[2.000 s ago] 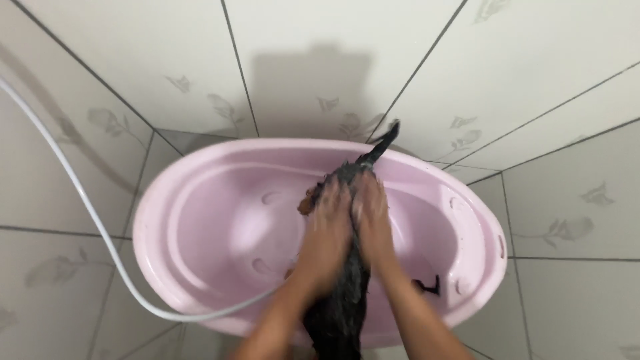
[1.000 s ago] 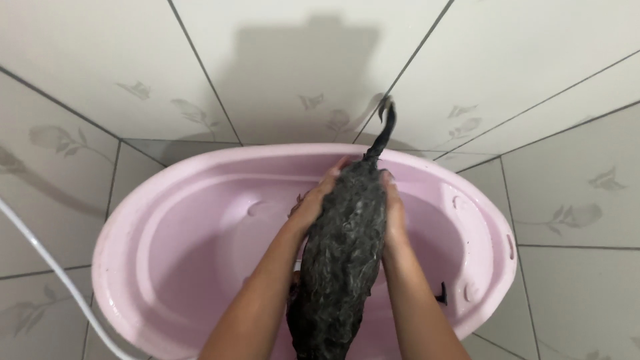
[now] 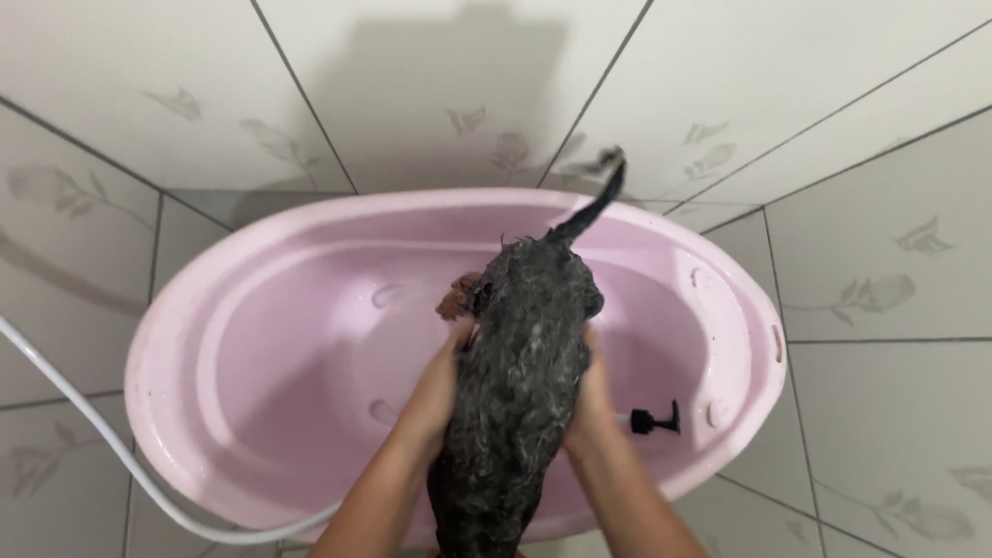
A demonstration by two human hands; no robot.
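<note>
A wet, dark-furred dog with lather on its back stands in a pink plastic baby bathtub, its tail raised toward the far wall. One brown hind paw shows at its left side. My left hand lies along the dog's left flank as I see it, and my right hand lies along the other flank. The fingers of both hands are partly hidden under the body. The dog's head is out of view or hidden at the bottom edge.
A black pump top of a bottle lies in the tub, right of my right forearm. A white hose curves in from the left and passes the tub's near rim. Tiled walls with flower prints close in behind and at the sides.
My hands have moved from the dog's back near the tail, two seconds ago, down to its two flanks. They are now nearer to me than a second ago.
</note>
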